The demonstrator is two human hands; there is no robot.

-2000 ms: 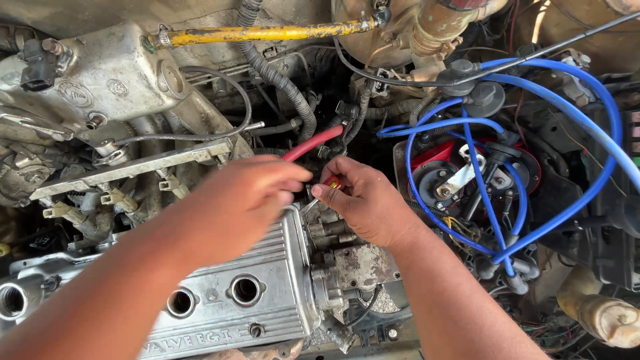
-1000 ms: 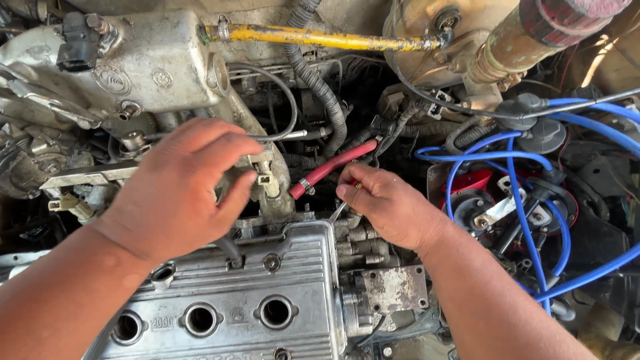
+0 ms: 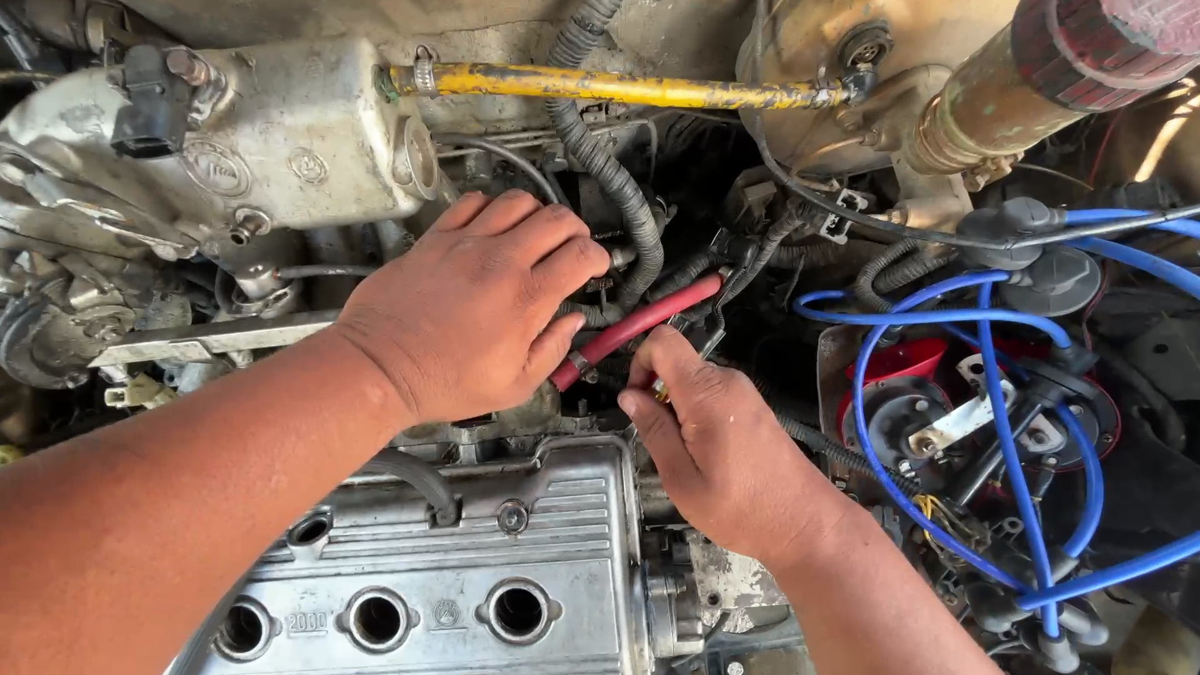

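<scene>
A short red rubber hose [image 3: 652, 321] with a clamp at its lower end lies between my hands, slanting up to the right. My left hand [image 3: 483, 300] is over the engine, palm down, its fingertips near a black corrugated conduit [image 3: 637, 220]; what lies under the palm is hidden. Just below the hose, my right hand [image 3: 717, 441] has its fingers curled round a small tool, of which a metal shaft and a yellowish bit show; its kind cannot be told. Below both hands is the ribbed metal valve cover [image 3: 459, 572] with round plug holes.
A yellow hose [image 3: 619, 86] crosses the top from the metal intake plenum [image 3: 281, 141]. Blue ignition leads [image 3: 998, 412] loop over a distributor cap and red horns at the right. A metal rail [image 3: 225, 337] runs beneath my left wrist. A thin black cable [image 3: 900, 225] spans the upper right.
My left hand, beside my right hand two seconds ago, moved away to the left and now reaches over the engine near the conduit. My right hand stays by the red hose. The view has come closer.
</scene>
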